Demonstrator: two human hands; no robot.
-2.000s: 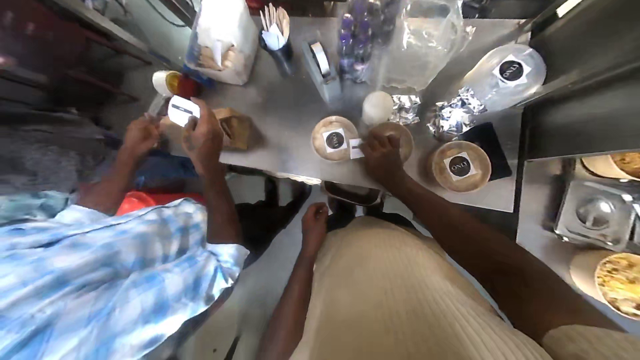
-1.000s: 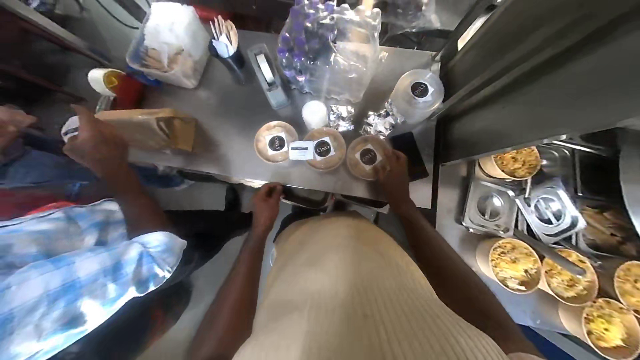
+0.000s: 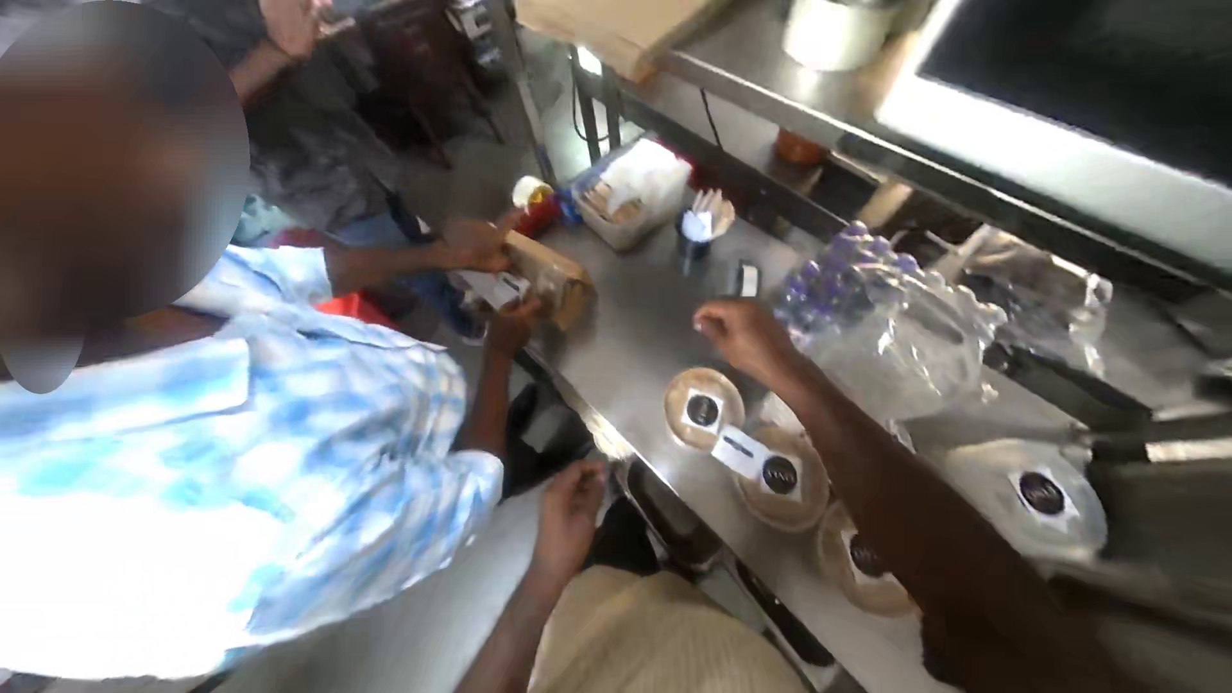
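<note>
My right hand (image 3: 746,337) reaches over the steel counter (image 3: 626,356), near a tape dispenser (image 3: 748,279); its fingers are curled and I cannot tell if anything is in them. My left hand (image 3: 575,489) hangs by the counter's front edge, loosely curled, with nothing visible in it. Below my right hand stand several lidded paper bowls: one with a round dark sticker (image 3: 701,408), a second (image 3: 784,500) touching it, and a third (image 3: 857,582) partly hidden by my right forearm. A white label (image 3: 739,452) lies across the first two.
At left a co-worker in a checked shirt (image 3: 356,404) holds a brown paper bag (image 3: 549,274). Behind are a plastic tub (image 3: 626,207), a cup of wooden cutlery (image 3: 705,226) and clear plastic packaging (image 3: 895,327). A clear-lidded container (image 3: 1035,496) stands right; a steel shelf (image 3: 818,106) runs above.
The view has swung strongly left. My right hand has left the rightmost paper bowl and is now beside the tape dispenser. The co-worker's face has come into view.
</note>
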